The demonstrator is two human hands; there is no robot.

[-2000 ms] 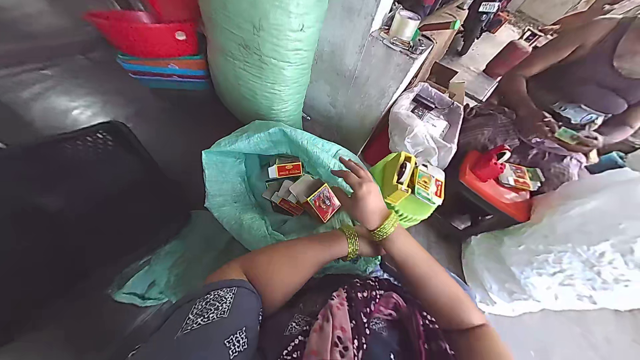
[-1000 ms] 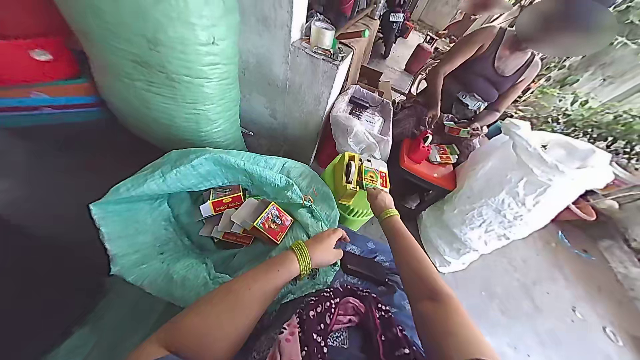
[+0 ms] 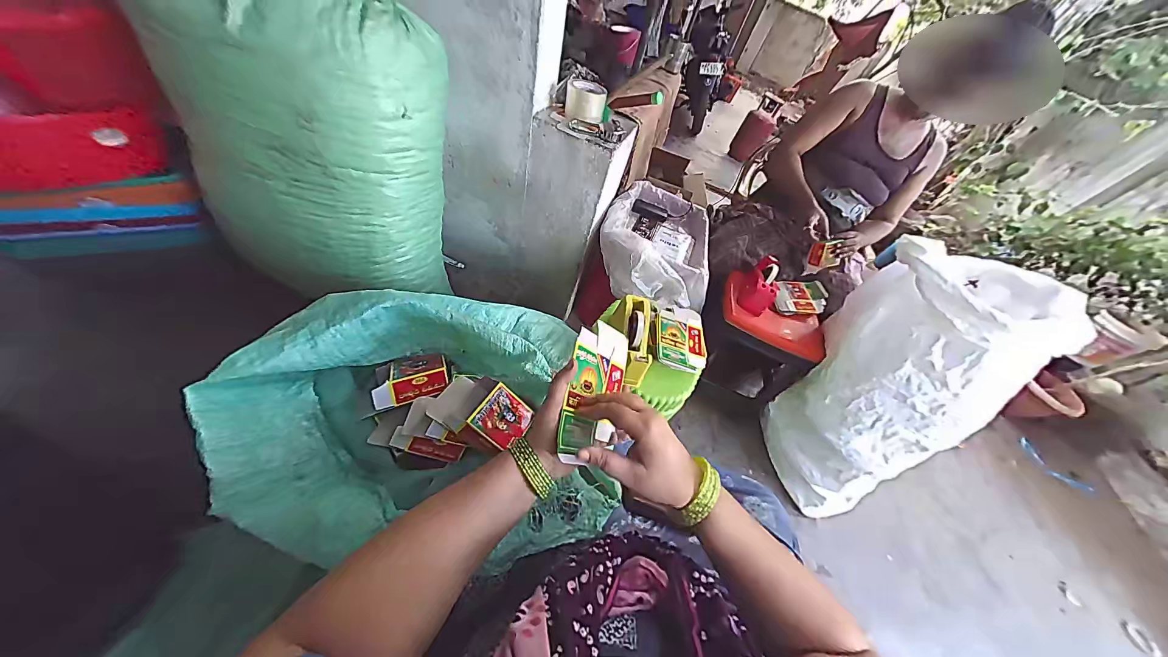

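Note:
A flattened printed carton [image 3: 589, 388] with raised end flaps lies between my hands. My left hand [image 3: 550, 424] holds it from the left and below, and my right hand [image 3: 643, 447] has its fingers across the front. To the left, an open green woven sack [image 3: 265, 401] holds several small red and yellow boxes [image 3: 497, 415]. Just beyond my hands stand a yellow tape dispenser [image 3: 636, 338] and a pile of flat cartons [image 3: 680, 339] on a bright green ribbed plastic container [image 3: 673, 388].
A full green sack [image 3: 319, 137] stands behind the open one. A person [image 3: 862, 155] sits at the back right, handling a carton near an orange-red stool [image 3: 776, 324] with a red tape dispenser [image 3: 758, 286]. A big white sack [image 3: 922, 365] lies at right; a lined bin [image 3: 652, 246] stands ahead.
My right hand, at the carton pile one second ago, has come back toward my left hand. A carton is now held between both hands. My left hand has left the edge of the open sack.

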